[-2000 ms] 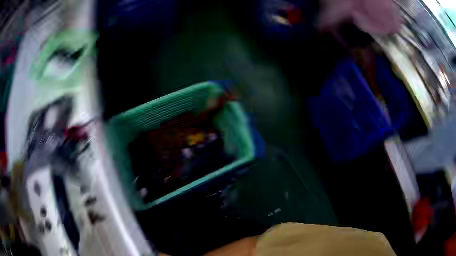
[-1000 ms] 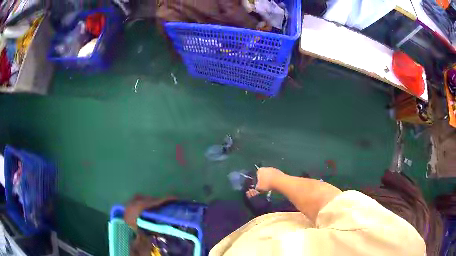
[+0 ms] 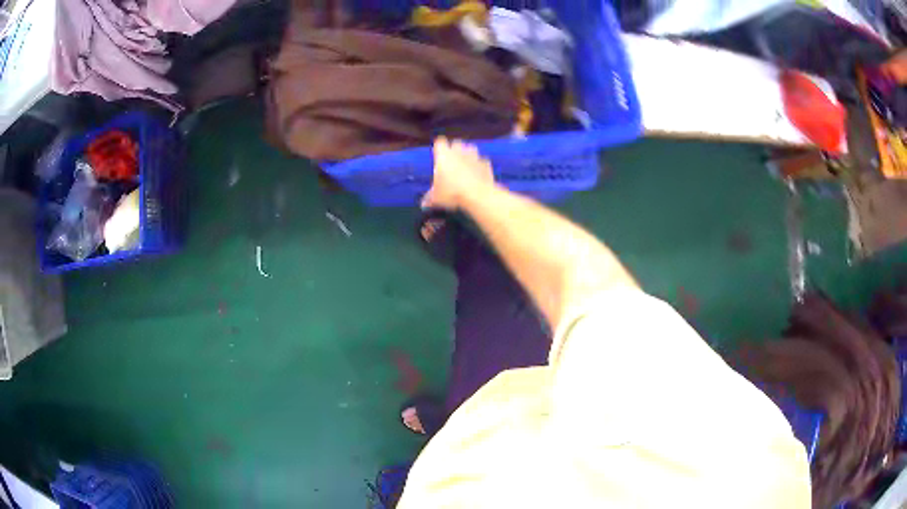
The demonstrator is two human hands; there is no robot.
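Note:
My right hand [image 3: 455, 177] reaches forward from a pale yellow sleeve. Its fingers overlap the front rim of a large blue crate [image 3: 552, 147] at the top centre. It is slightly blurred, so whether it grips the rim is hard to tell. A large heap of brown cloth [image 3: 398, 89] fills the crate's left part and bulges over the rim, just above my fingers. Yellow and pale lilac cloth pieces [image 3: 532, 40] lie in the right part. My left hand is out of the picture.
A smaller blue crate [image 3: 149, 194] with red and clear bagged things stands left on the green floor [image 3: 288, 348]. A white tabletop [image 3: 706, 91] with a red piece is upper right. Brown cloth [image 3: 835, 388] hangs lower right. My feet show at centre.
The view has swung from the green basket to the floor and the large blue crate, which now looks nearer. My right hand has moved from over the floor to the crate rim.

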